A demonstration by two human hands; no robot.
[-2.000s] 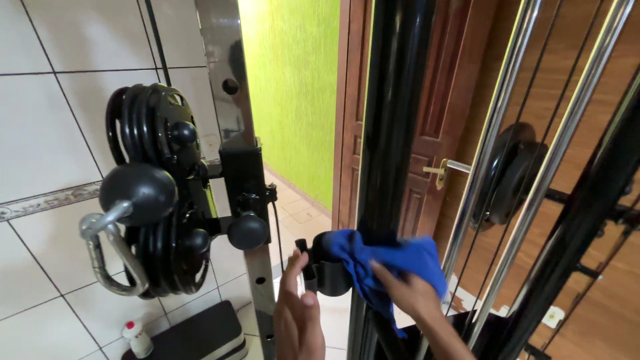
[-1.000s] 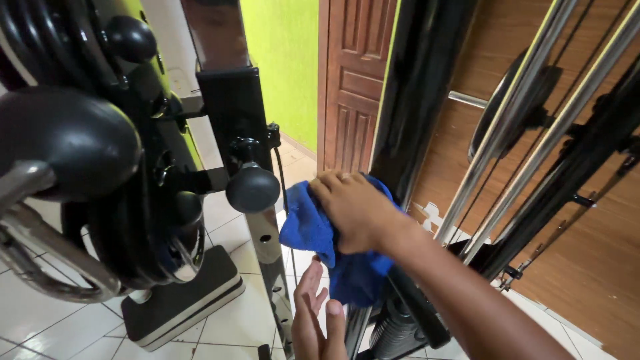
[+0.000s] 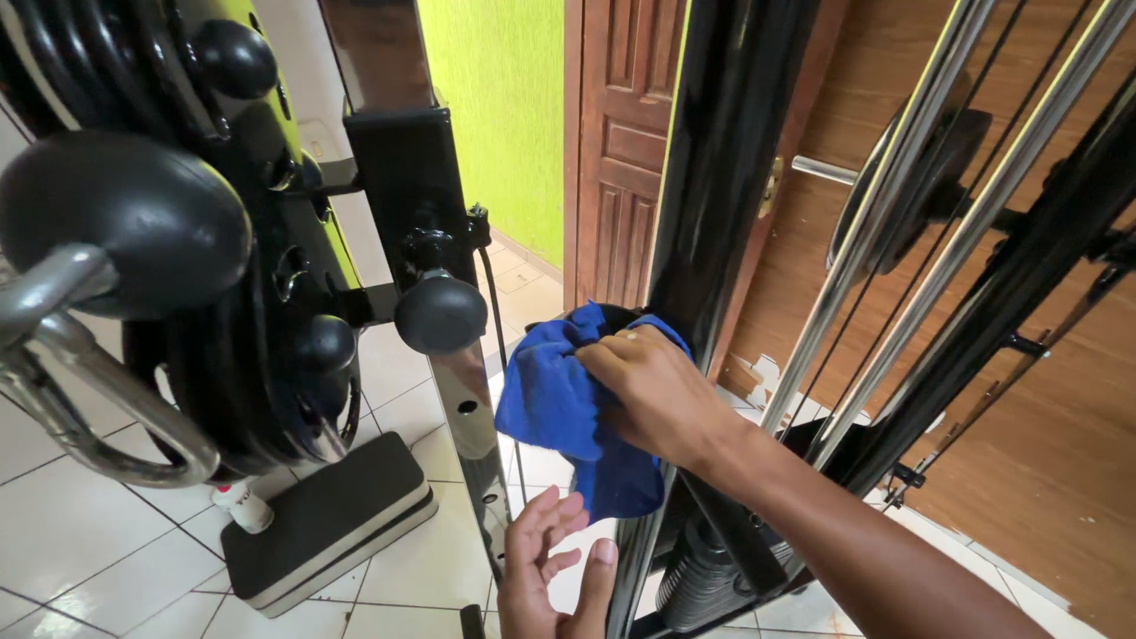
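My right hand [image 3: 657,390] grips a blue cloth [image 3: 550,390] and presses it over a black part beside the black upright post [image 3: 728,160] of a cable machine. Most of that part is hidden under the cloth; only its dark top edge shows. Just below the cloth, my left hand [image 3: 555,568] is raised with its fingers apart and holds nothing. Left of the cloth stands a perforated metal upright [image 3: 470,408] with a black sliding carriage [image 3: 404,169] and a round black knob [image 3: 440,312].
Black pulleys [image 3: 231,355], a rubber ball stop [image 3: 124,222] and a steel carabiner [image 3: 115,399] hang close at left. A padded black step [image 3: 328,515] and a white bottle [image 3: 242,508] are on the tiled floor. Chrome guide rods [image 3: 941,213] stand at right, a wooden door [image 3: 621,142] behind.
Two seconds ago the cloth lay at the post's side, right of a black fitting; it has since moved left onto the black part. The view has come nearer to the machine.
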